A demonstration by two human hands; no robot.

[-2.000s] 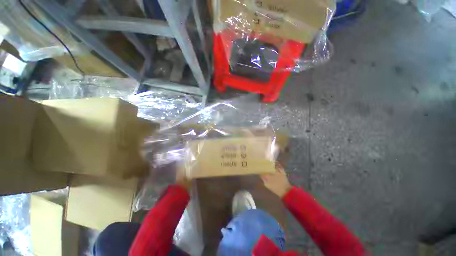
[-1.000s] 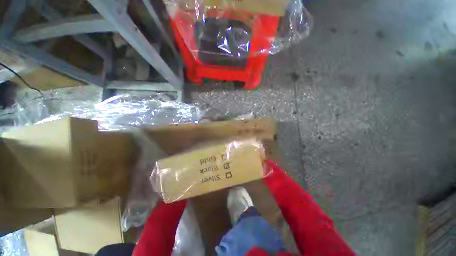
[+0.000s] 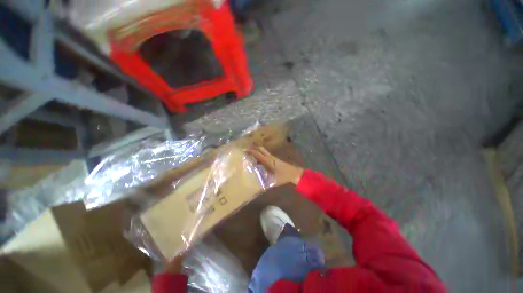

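A brown product carton [image 3: 195, 206] in clear, shiny film lies tilted in front of me, its right end higher in the picture. Loose film stands out at its lower left end. My right hand [image 3: 272, 165] is bare and holds the carton's right end through the film. My left hand [image 3: 174, 264] is at the carton's lower left end, mostly hidden by the film and cut short by the red sleeve; its fingers do not show clearly.
A red stool [image 3: 198, 90] stands at the top. Grey-blue bench legs [image 3: 94, 103] are at the upper left. Loose clear film [image 3: 135, 166] lies on the floor beside them. An open brown carton [image 3: 86, 246] is at the lower left. Flattened cardboard [image 3: 307, 217] lies under my foot.
The view has turned and shifted. The carton went from nearly level to strongly tilted, with its left end lower. My right hand now shows on its right end. The carton on the stool is out of clear view.
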